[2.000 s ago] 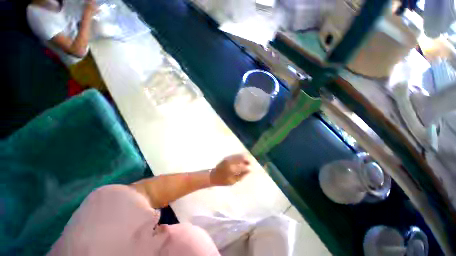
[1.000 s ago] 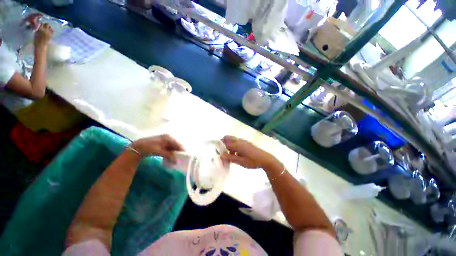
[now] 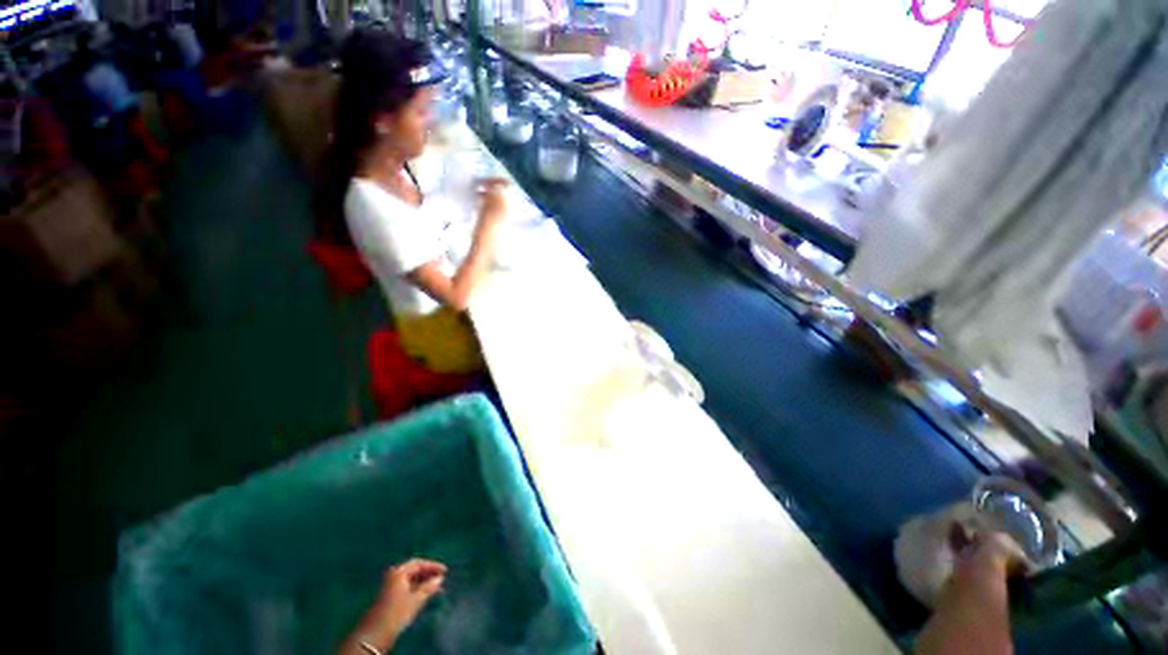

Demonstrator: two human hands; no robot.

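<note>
My left hand (image 3: 413, 589) is over the large green lined bin (image 3: 519, 512), fingers loosely curled and slightly apart, with nothing seen in it. My right hand (image 3: 989, 558) reaches to the conveyor at the lower right and grips a jug body (image 3: 925, 558) with a milky white part and a clear, shiny round rim. Its fingertips are blurred against the jug. White ring-shaped parts (image 3: 666, 363) lie at the bench's conveyor-side edge.
The long white bench (image 3: 705, 537) runs beside the dark green conveyor (image 3: 737, 384). A seated person (image 3: 404, 230) works at its far end, on a red stool (image 3: 407, 378). A green-framed shelf and hanging white material (image 3: 1012, 192) are at the right. More jugs stand far along the belt.
The view has swung towards the far end of the bench. My hands have parted; the white ring part they held is no longer in them. My right hand has moved to a jug on the belt.
</note>
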